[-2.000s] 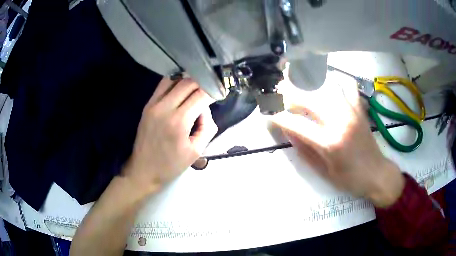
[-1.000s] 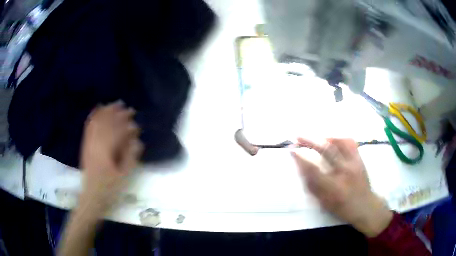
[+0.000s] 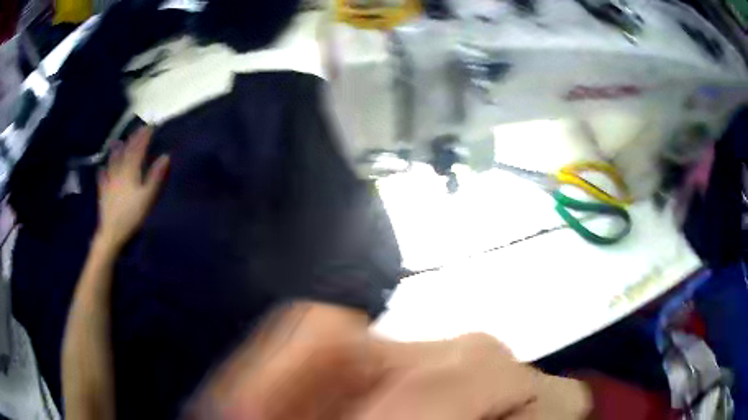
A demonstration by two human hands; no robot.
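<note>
A large dark navy garment piece (image 3: 238, 197) spreads over the left part of the table and down to the lower edge of the view. My left hand (image 3: 127, 193) lies on its upper left part with the fingers apart. My right hand (image 3: 361, 369) is large and blurred at the bottom centre, over the garment's lower right part. Its fingertips are not clear, so whether it grips the cloth cannot be told.
The pale sewing machine head (image 3: 525, 90) crosses the top, with its needle area (image 3: 443, 156) brightly lit. Scissors with yellow and green handles (image 3: 595, 201) lie right of it on the white table (image 3: 484, 295). More dark cloth (image 3: 246, 20) lies at the upper left.
The camera view has shifted. The bunched garment is now spread wider and nearer. My left hand has moved up and left; my right hand has come left from the bare table onto the cloth.
</note>
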